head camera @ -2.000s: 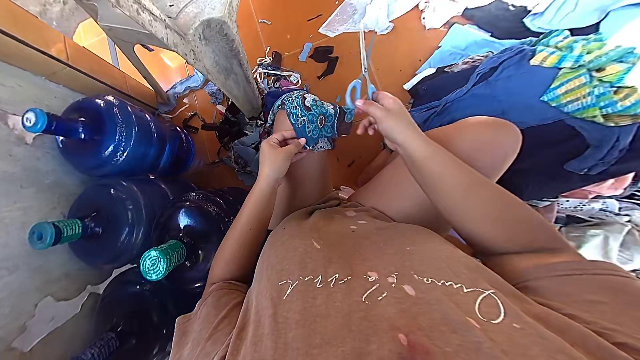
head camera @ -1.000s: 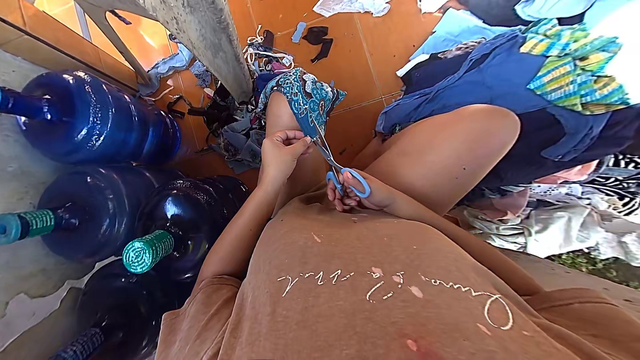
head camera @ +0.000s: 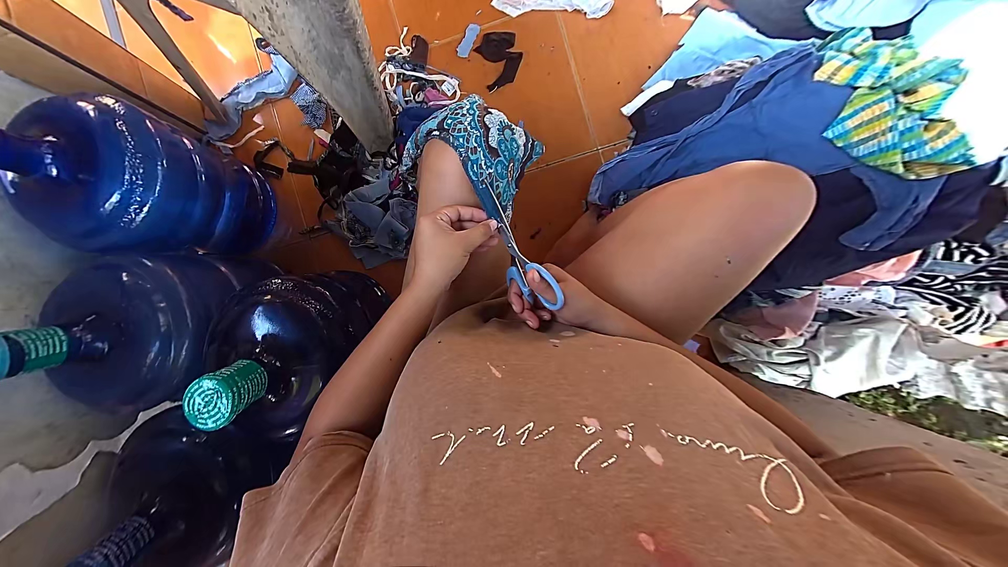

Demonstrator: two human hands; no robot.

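A blue patterned cloth (head camera: 484, 146) lies draped over my knee. My left hand (head camera: 457, 240) pinches the near edge of this cloth between thumb and fingers. Scissors with light blue handles (head camera: 561, 290) are in my right hand (head camera: 551, 295), close to my belly. Their blades point away from me, up along the cloth's edge, right beside my left fingertips. The blades look nearly together, and whether cloth is between them cannot be told.
Several large blue water bottles (head camera: 134, 173) lie at the left. A grey post-like leg (head camera: 331, 63) rises behind cloth scraps (head camera: 378, 209) on the orange tiled floor (head camera: 543, 102). Piled clothes (head camera: 732, 142) are at the right, with a yellow-green checked cloth (head camera: 898, 102) on top.
Two seconds ago my right hand held the scissors raised, farther from my body. It has since come down and in beside my left hand, the blades now at the cloth.
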